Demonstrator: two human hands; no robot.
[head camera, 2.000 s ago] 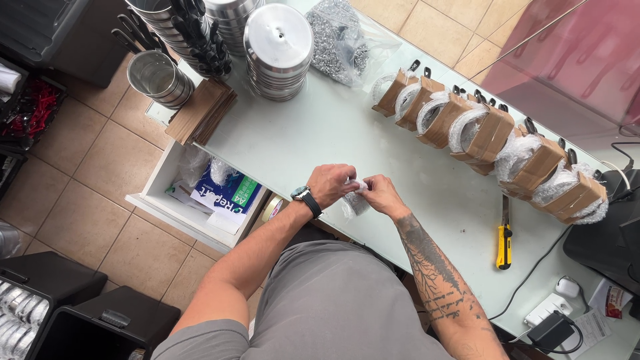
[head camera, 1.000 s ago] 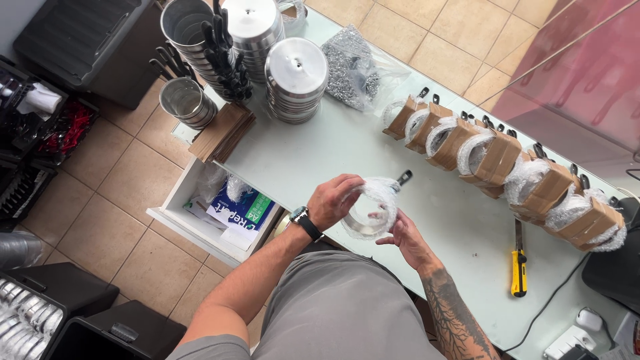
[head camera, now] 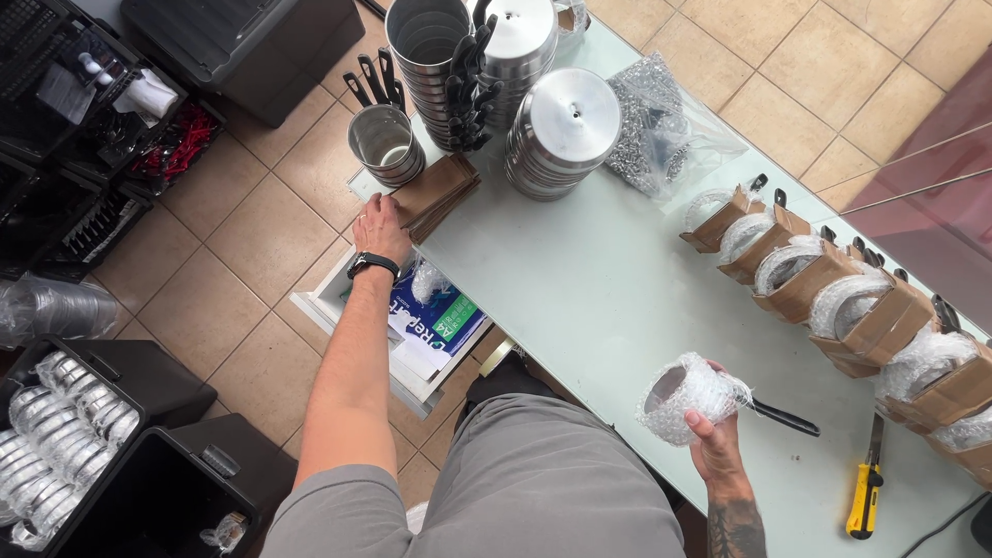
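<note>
My right hand [head camera: 717, 438] holds a metal pot wrapped in bubble wrap [head camera: 694, 397] above the glass tabletop, its black handle [head camera: 784, 418] sticking out to the right. My left hand [head camera: 381, 229], with a watch at the wrist, reaches to the table's left corner, its fingers on the near end of a stack of flat brown cardboard pieces [head camera: 438, 194]. Whether they grip a piece I cannot tell. Just behind the stack stands a metal pot [head camera: 386, 147] with black handles [head camera: 376, 81] beside it.
Stacked metal pots [head camera: 566, 128] and a plastic bag of small metal parts [head camera: 651, 124] stand at the back. Wrapped pots in cardboard sleeves [head camera: 876, 310] line the right edge, near a yellow utility knife [head camera: 864, 496]. An open drawer [head camera: 418, 387] juts out below my left forearm.
My left hand has left the wrapped pot and moved to the cardboard stack. My right hand now holds the pot alone, farther right, its handle pointing right.
</note>
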